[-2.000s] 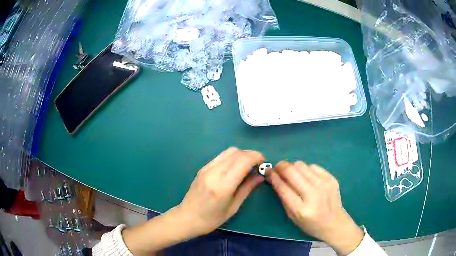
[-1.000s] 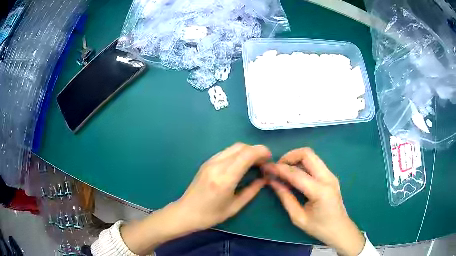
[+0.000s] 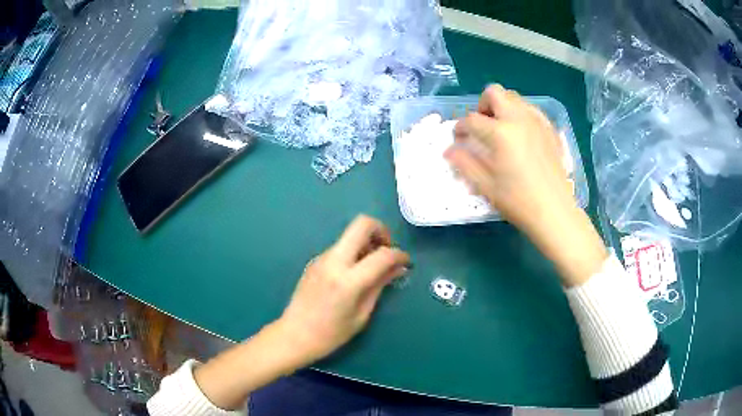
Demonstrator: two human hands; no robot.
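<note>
An assembled piece, clear rim around a white centre with dark holes (image 3: 447, 290), lies on the green bench right of my left hand. My left hand (image 3: 338, 288) is low over the bench, its fingers pinched on a small glassy piece, likely a clear plastic housing (image 3: 401, 279), blurred and partly hidden. A faint clear edge shows behind this hand. My right hand (image 3: 512, 154) is over the parts tub (image 3: 409, 213) heaped with white inserts (image 3: 427, 175). Its fingertips are blurred against the white parts, so I cannot tell whether they hold one.
The bag of housings (image 3: 325, 65) is behind, left of the tub, with clear parts at its mouth. A smartphone (image 3: 179, 171) and small metal tool (image 3: 159, 118) lie left. Clear trays (image 3: 73, 122) stand far left. A crumpled polybag (image 3: 659, 154) and labelled clear case (image 3: 651, 268) are right.
My hands have parted: the right has moved up over the tub, the left slightly left. An assembled piece now lies on the bench. The white pieces in front of the bag are gone from there.
</note>
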